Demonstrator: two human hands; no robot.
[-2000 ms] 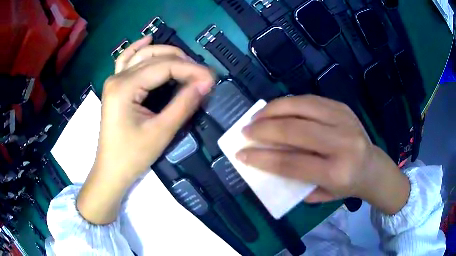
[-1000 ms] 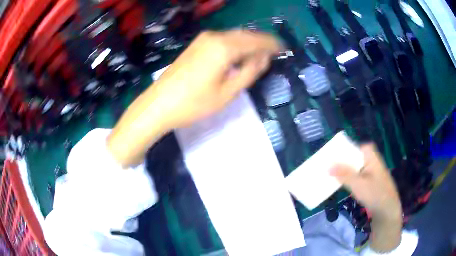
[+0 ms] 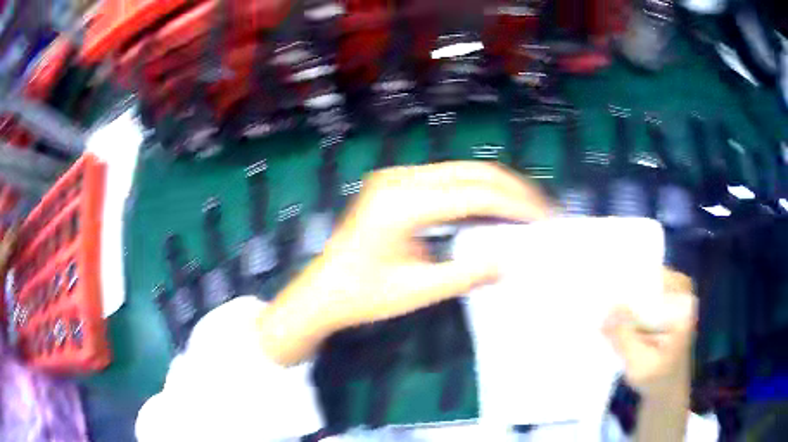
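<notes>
The view is strongly blurred. My right hand [image 3: 654, 332] is at the lower right, its fingers on a white card [image 3: 562, 259]. The card's lower part blends with a long white sheet, and their border cannot be told. My left hand [image 3: 406, 246] is left of the card, thumb and fingertips at its upper left edge; whether they grip it or a film is unclear. Black watches lie in a row, several with greyish printed films, such as a filmed watch [image 3: 259, 255] on the left and another filmed watch [image 3: 628, 198] behind the card.
Orange-red trays [image 3: 363, 52] with straps and silver buckles hanging over them stand along the back. An orange-red compartment tray [image 3: 65, 268] is at the far left, beside a white paper [image 3: 115, 216]. The green tabletop [image 3: 173, 190] lies between. A clear whitish bag shows at the back right.
The view has swung left, bringing in the compartment tray. The white card in my right hand has come up beside my left hand, over the long sheet.
</notes>
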